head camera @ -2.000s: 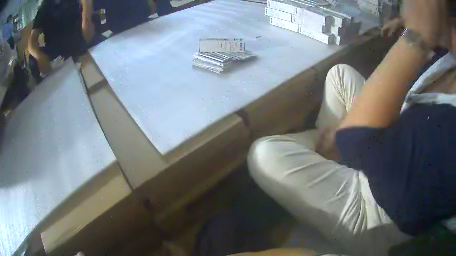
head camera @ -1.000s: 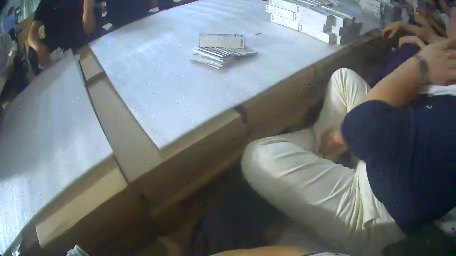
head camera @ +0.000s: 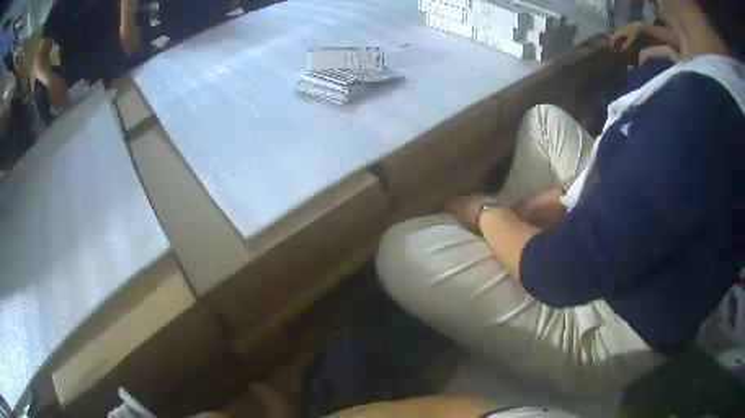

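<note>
Neither of my hands can be made out. A forearm (head camera: pixel 408 406), apparently mine, lies along the bottom edge, and its hand does not show. The end of a white folded leaflet or small wad (head camera: pixel 131 405) sticks up at the bottom left edge; what holds it is cut off. A fanned pile of leaflets (head camera: pixel 345 84) lies on the white foam sheet (head camera: pixel 286 155), with one printed piece (head camera: pixel 346 59) at its back edge.
A long white stack with notched ends (head camera: pixel 490 26) stands at the table's far right. Brown cartons (head camera: pixel 302 245) show under the foam and in the gap beside the left foam sheet (head camera: pixel 73 212). A person in dark top and pale trousers (head camera: pixel 457 269) sits at right; others are behind.
The seated person's raised arm has come down, with the hand now by the knee. The white leaflet end has risen into the bottom left. The view has shifted slightly.
</note>
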